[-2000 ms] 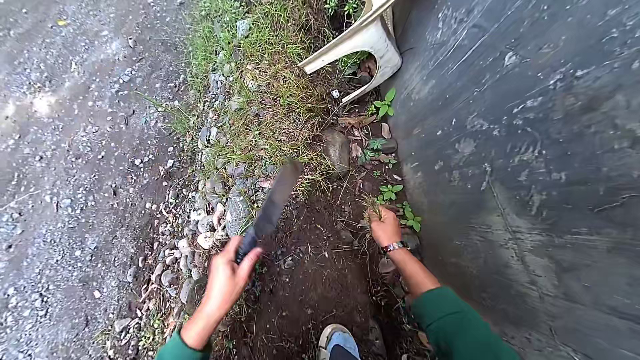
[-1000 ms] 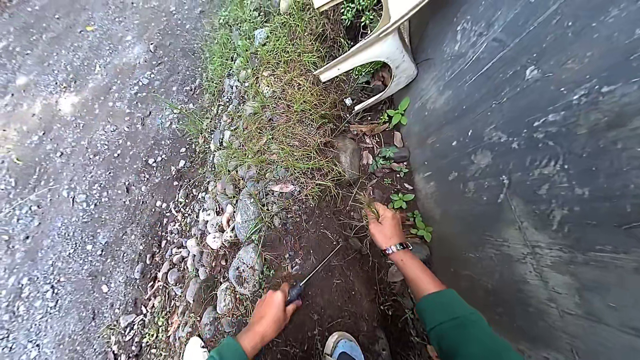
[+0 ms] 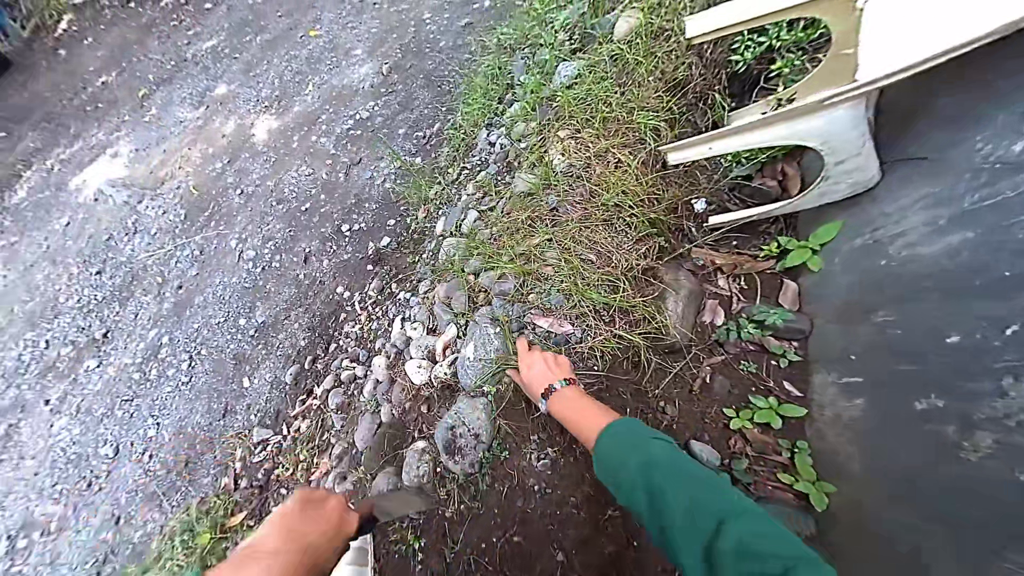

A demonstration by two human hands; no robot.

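Observation:
My left hand (image 3: 308, 524) is closed around the dark handle of a knife (image 3: 400, 504), whose broad blade points right over the soil beside rounded stones. Reaching up from the lower right, my right hand (image 3: 540, 370), with a beaded bracelet (image 3: 558, 389) at the wrist, is at a few grass blades beside a large grey stone (image 3: 482, 352). Its fingertips are partly hidden, so whether it grips the grass cannot be told. Another rounded stone (image 3: 465, 434) lies just below. A patch of long grass (image 3: 592, 256) spreads above my right hand.
A gravel road (image 3: 208, 240) runs along the left. At the upper right, a white plastic chair (image 3: 852, 148) lies tipped against a dark grey wall (image 3: 920, 360). Small leafy plants (image 3: 766, 411) grow at the wall's foot. A shoe (image 3: 356, 558) shows at the bottom edge.
My right hand has moved left, from the small plants near the wall to the grass by the large stone. My left hand still holds the knife, its blade now low over the stones' edge.

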